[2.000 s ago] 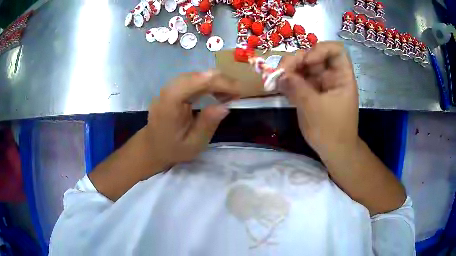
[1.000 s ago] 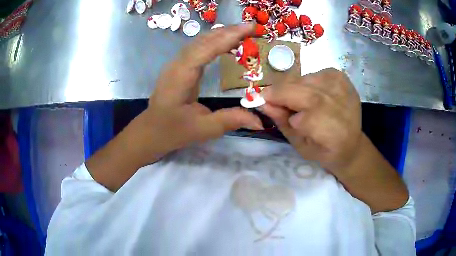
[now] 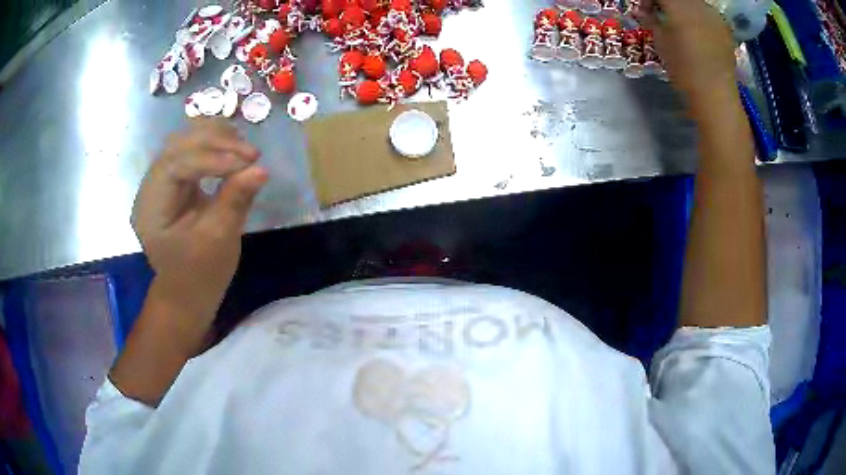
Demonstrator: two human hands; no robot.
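My right hand [image 3: 691,51] is stretched out at the upper right, over the rows of finished figurines [image 3: 594,39]. It is blurred and hides its fingertips' contents; I cannot tell if it still holds a figurine. My left hand [image 3: 199,190] is raised at the left over the table edge, fingers curled, thumb and forefinger apart, nothing seen in it. The cardboard pad [image 3: 357,153] lies at the table edge with the round white dish [image 3: 414,134] on it. A heap of red-haired doll figures [image 3: 394,46] lies behind it. White bases [image 3: 256,107] lie loose left of the pad.
The steel table [image 3: 547,139] curves across the view. At the right lie a blue pen or slim tool [image 3: 757,122], a long dark item [image 3: 779,88], a yellow strip [image 3: 787,37] and a whitish rounded item [image 3: 745,16]. Blue-rimmed crates [image 3: 70,357] stand below the table edge.
The figurine held upright at the centre is gone from there. My right hand has moved to the upper right, my left hand to the left. The view has shifted right.
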